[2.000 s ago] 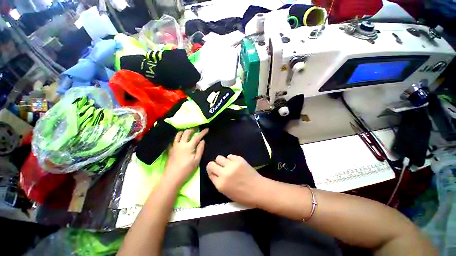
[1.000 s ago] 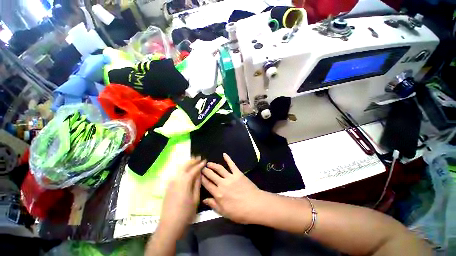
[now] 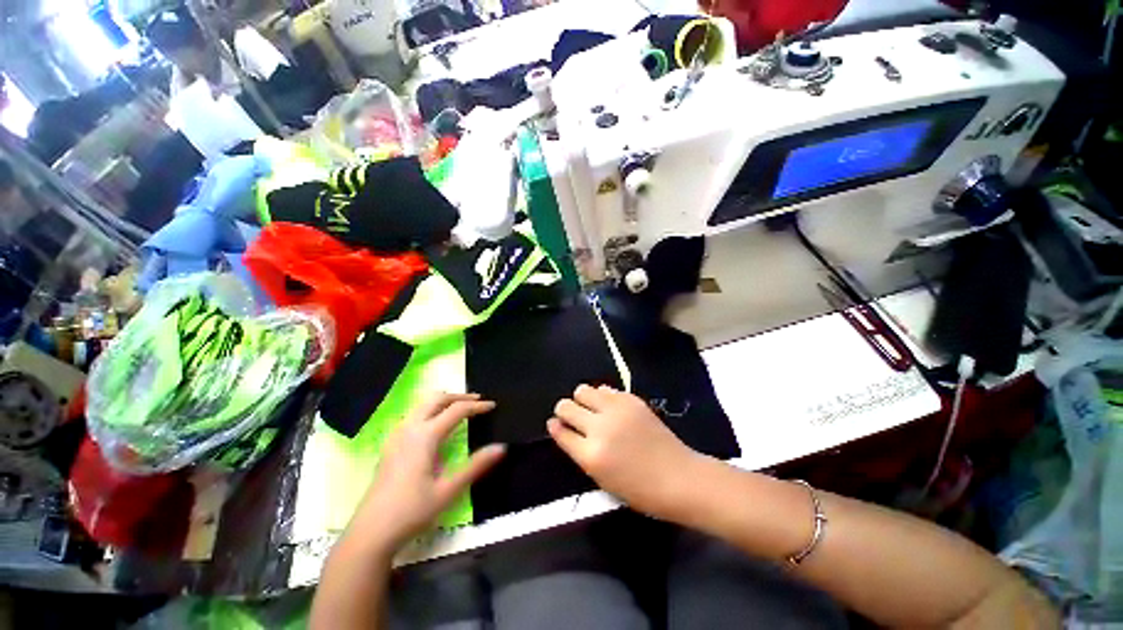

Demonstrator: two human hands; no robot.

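Note:
A black fabric panel (image 3: 530,363) lies flat on the machine table with its far edge near the needle area. A narrow pale green strip (image 3: 610,345) runs along its right side from the needle area. A neon-green panel (image 3: 437,363) lies at its left. My left hand (image 3: 425,468) rests over the green panel and the black edge, thumb and fingers apart, holding nothing. My right hand (image 3: 616,443) lies on the black panel with fingers bent and fingertips together at the cloth; whether it pinches the fabric is unclear.
The white sewing machine (image 3: 690,135) stands behind the work. A bag of green strips (image 3: 203,369), a red plastic bag (image 3: 326,277) and a black-green piece with lettering (image 3: 363,203) lie left. A red-handled tool (image 3: 874,332) and a phone (image 3: 983,289) lie right.
My hands came together near the black panel's front edge, then moved apart. My left hand shifted left and opened; my right hand moved right and its fingers bent. The camera view shifted.

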